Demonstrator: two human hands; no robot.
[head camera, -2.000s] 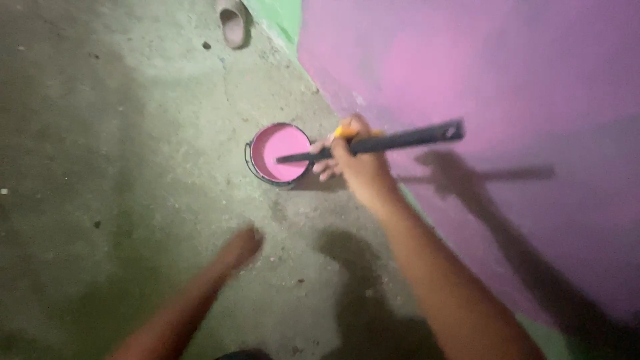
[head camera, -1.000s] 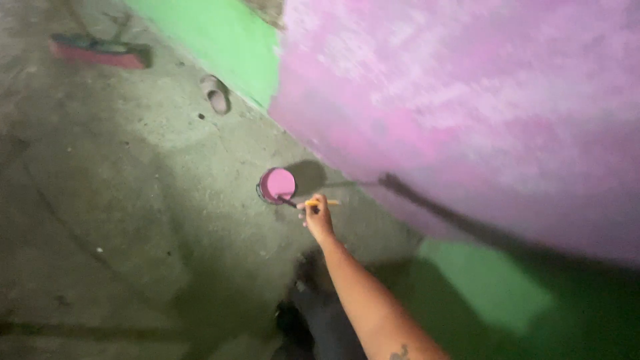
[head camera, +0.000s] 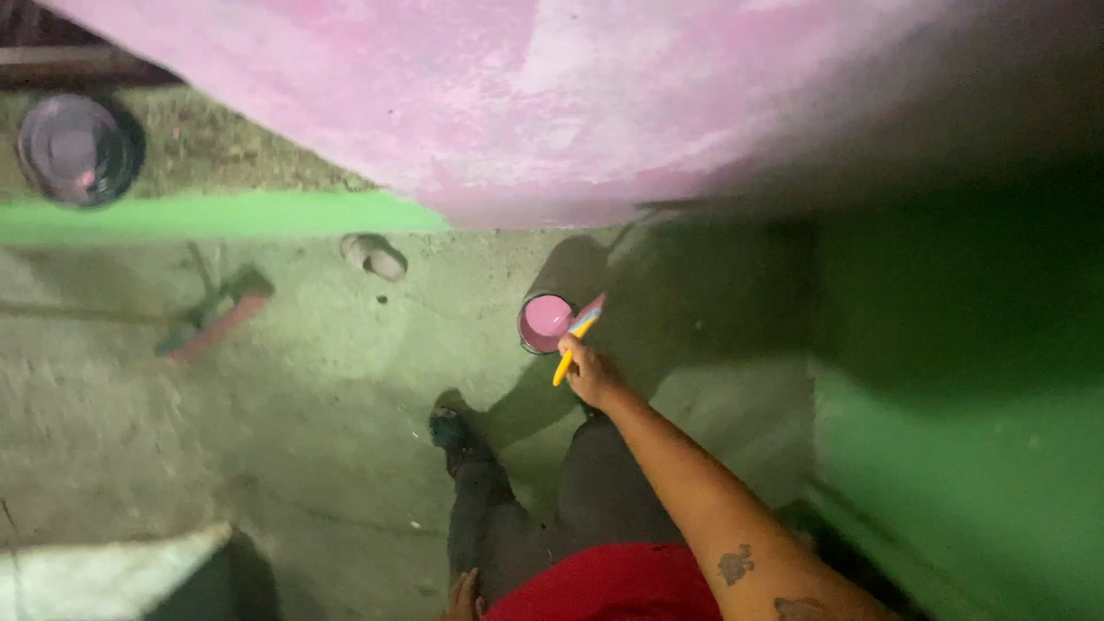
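Observation:
My right hand grips a paintbrush with a yellow handle, its pink-stained bristles pointing up and to the right. Just left of the bristles stands a small bucket holding pink paint, its wire handle hanging at the side. Low in the view, my left hand rests by my thigh; only part of it shows, and nothing can be seen in it. Beyond the bucket rises a wall coated in patchy pink.
A clog lies near the wall's green lower strip, with a broom head farther left. A dark round container sits at upper left. A green wall stands to the right, and a pale block-like object is at lower left.
The view has turned strongly. Two seconds ago my right hand also held a long dark stick-like tool over the bucket; now only the brush shows in it. The brush is beside the bucket.

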